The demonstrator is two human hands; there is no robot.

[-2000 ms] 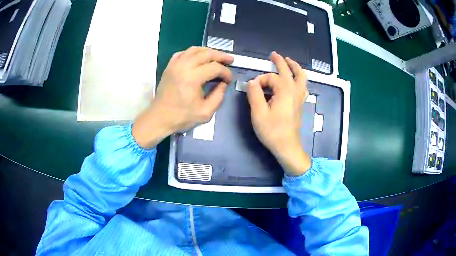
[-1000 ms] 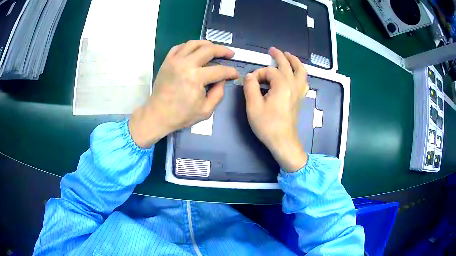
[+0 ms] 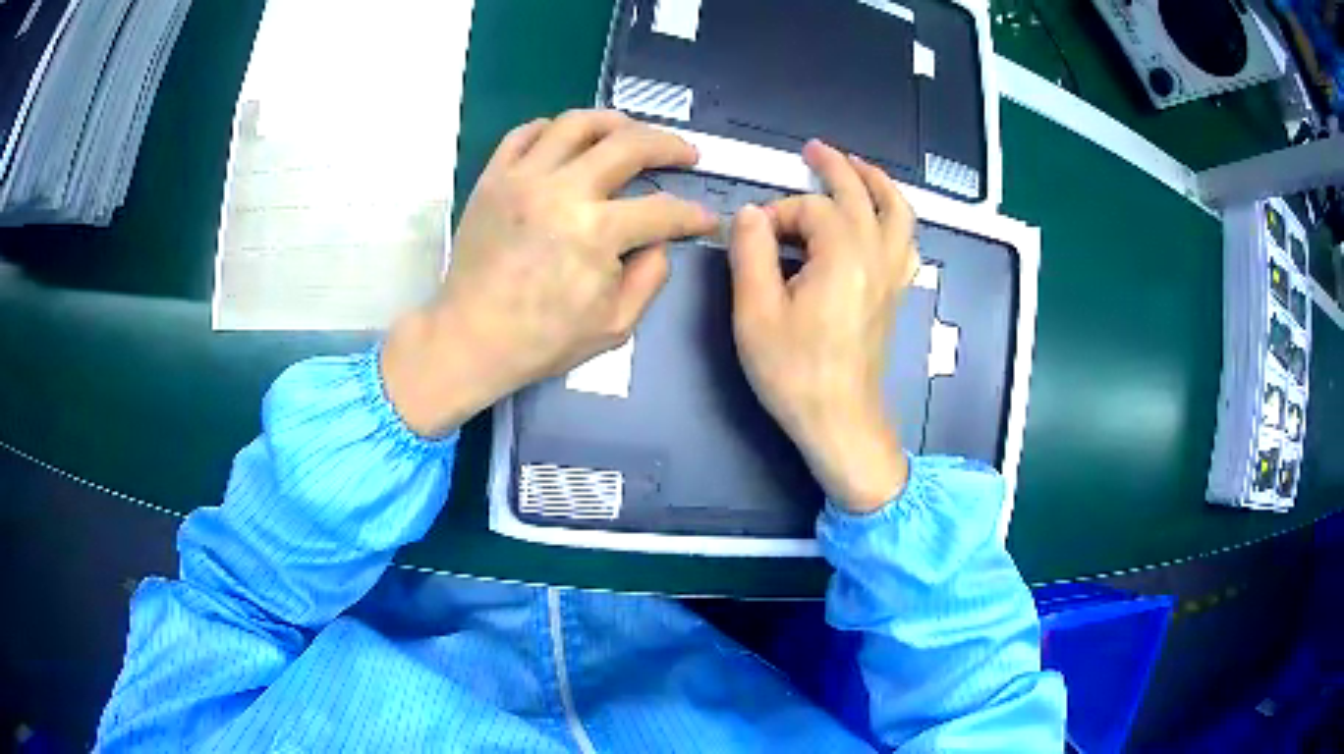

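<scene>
A dark grey tablet back cover [image 3: 737,398] lies inner side up in a white tray [image 3: 663,541] in front of me. It has a white sticker at left, a notched white sticker at right and a striped grille at lower left. My left hand [image 3: 553,251] is over its upper left, index fingertip pressed near the top edge. My right hand [image 3: 826,295] is over the upper middle, thumb and index finger together on a small pale adhesive piece [image 3: 719,233] near the cover's top edge. The fingertips mostly hide the piece.
A second cover [image 3: 796,89] in a white tray lies just beyond. A long white liner sheet [image 3: 347,162] and stacked covers [image 3: 96,118] are at left. A board tray [image 3: 1263,354] is at right, a grey device [image 3: 1179,44] at back right, a blue bin [image 3: 1106,663] below the bench edge.
My left index finger has moved right and down to the small piece beside my right fingertips. The near cover has shifted slightly. The white sheet and the stack sit a little higher in view.
</scene>
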